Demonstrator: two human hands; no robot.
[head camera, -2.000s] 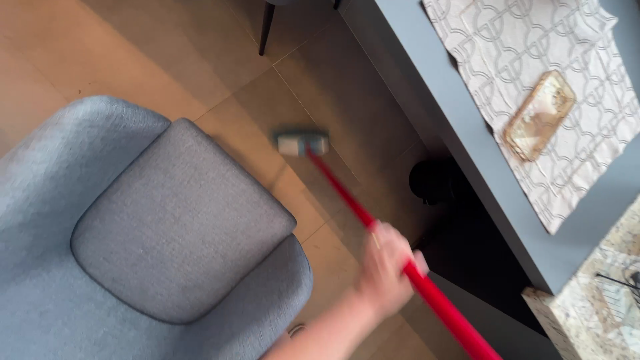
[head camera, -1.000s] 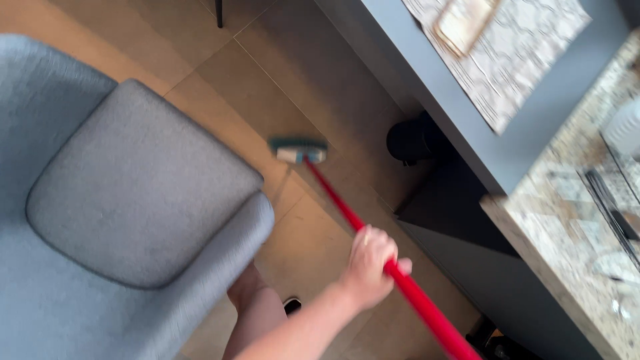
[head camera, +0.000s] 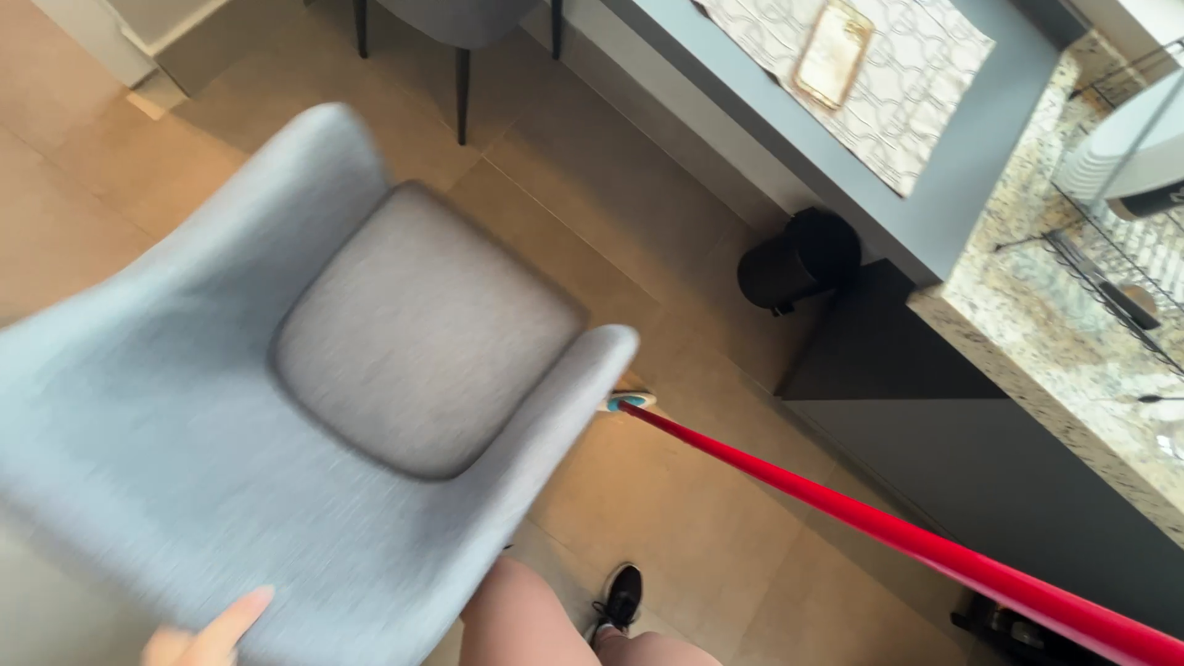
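Observation:
At the bottom left my left hand (head camera: 208, 638) is on the backrest of a grey-blue upholstered armchair (head camera: 435, 342), its fingers over the edge and partly cut off by the frame. A red broom handle (head camera: 832, 504) slants from the lower right corner to a small broom head (head camera: 629, 401) on the tiled floor. The chair's right arm partly hides that head. My right hand is out of view, as is the upper end of the handle.
A black pedal bin (head camera: 800, 261) stands by a dark cabinet (head camera: 971, 481) under a granite counter (head camera: 1045, 314). A second chair (head camera: 462, 18) is at the top. A phone case (head camera: 833, 54) lies on a patterned placemat (head camera: 906, 120). My black shoe (head camera: 623, 592) is on the floor.
My left hand has let go of the red handle and is now at the chair's backrest. The chair is nearer the counter side. The broom head has come back beside the chair's arm.

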